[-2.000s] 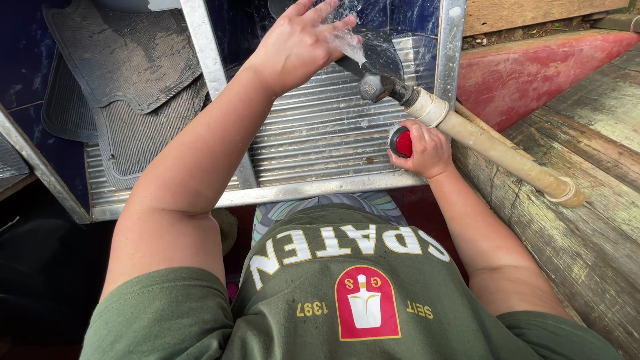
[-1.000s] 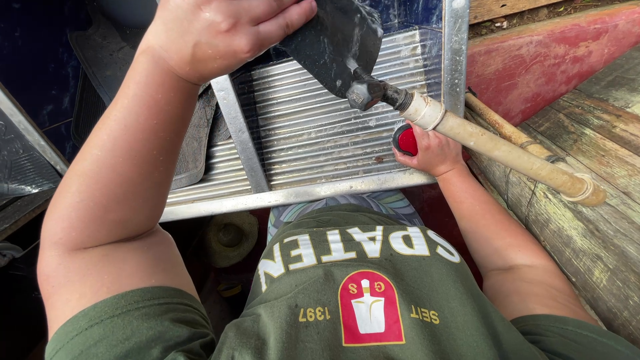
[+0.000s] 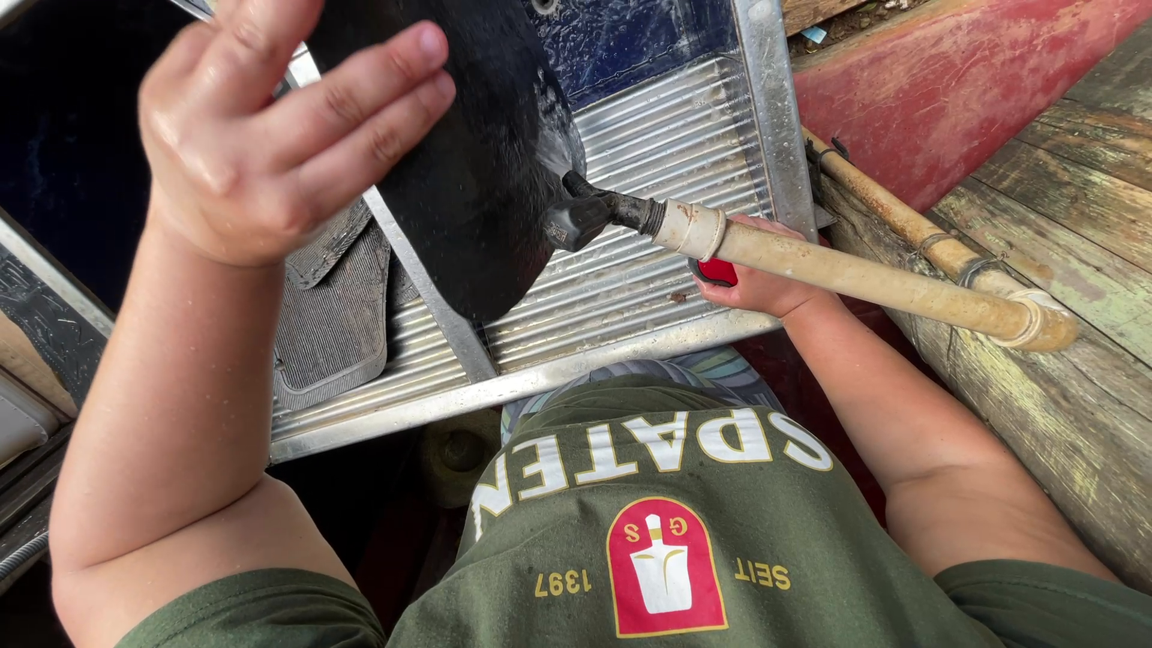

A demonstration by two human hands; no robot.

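Note:
My left hand is at the upper left, fingers spread over the edge of a wet black rubber mat; its thumb is hidden, and the mat stands raised in front of a tap. Water sprays from the black tap nozzle onto the mat. The tap sits on a pale plastic pipe that slants down to the right. Below the pipe, my right hand is closed round a red and black object, mostly hidden, near the front edge of a ribbed metal tray.
Ribbed grey rubber mats lie at the tray's left part, beyond a metal divider bar. Weathered wooden planks and a red board are at the right. A second pipe runs along the planks.
The black mat has come broadside to the tap, hanging lower over the tray than one second ago. My left hand holds its place near the mat's edge. My right hand stays by the front edge.

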